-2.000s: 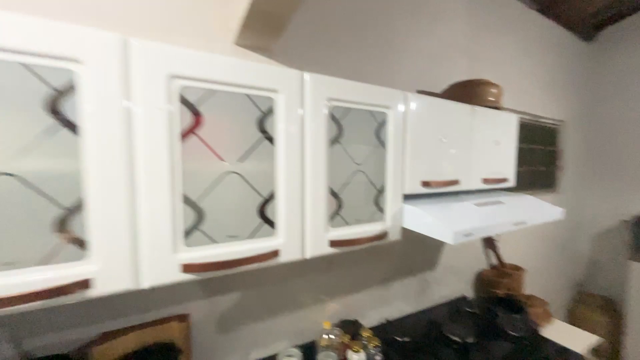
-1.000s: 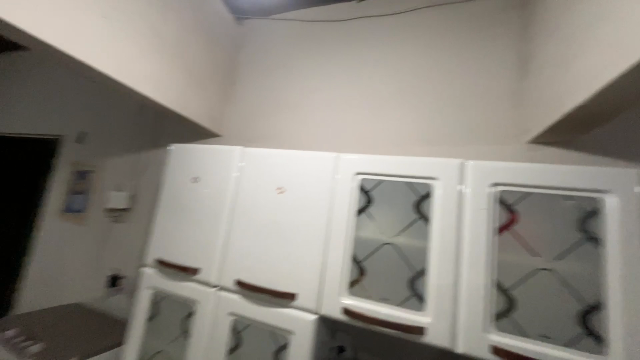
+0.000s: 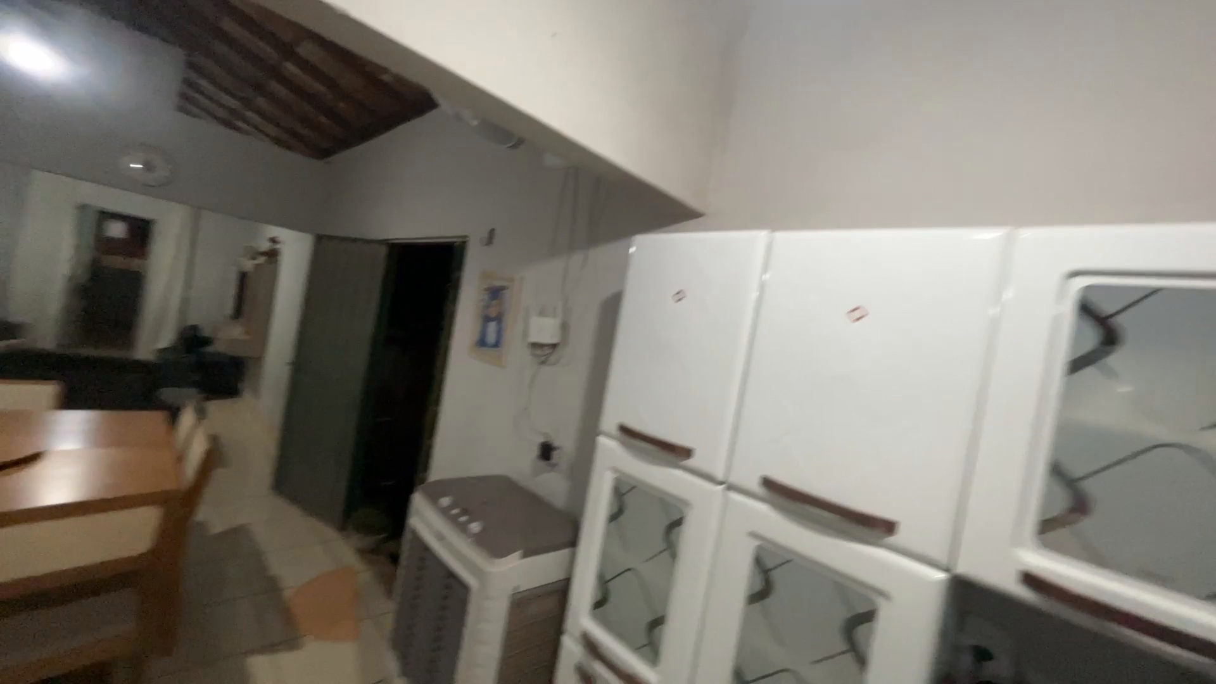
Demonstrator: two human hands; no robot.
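Observation:
Neither my left hand nor my right hand shows in the head view. White kitchen cabinets fill the right side; a plain upper cabinet door [image 3: 869,380] has a dark reddish handle and a small sticker. To its right is a cabinet door with a patterned glass pane [image 3: 1140,427]. Below the plain doors are more glass-paned doors, one of them a lower cabinet door [image 3: 641,560]. All these doors look closed. Left of the cabinets stands an evaporative air cooler [image 3: 499,518] with knobs on its top.
A wooden dining table [image 3: 85,465] with chairs stands at the left. Behind it, a dark green door [image 3: 328,370] stands ajar beside a dark doorway. A white router-like box [image 3: 543,329] and a picture [image 3: 493,318] are on the wall. A ceiling beam [image 3: 570,95] crosses overhead.
The view has swung far to the left, from the range hood and stove area along the cabinets to the dining area and doorway.

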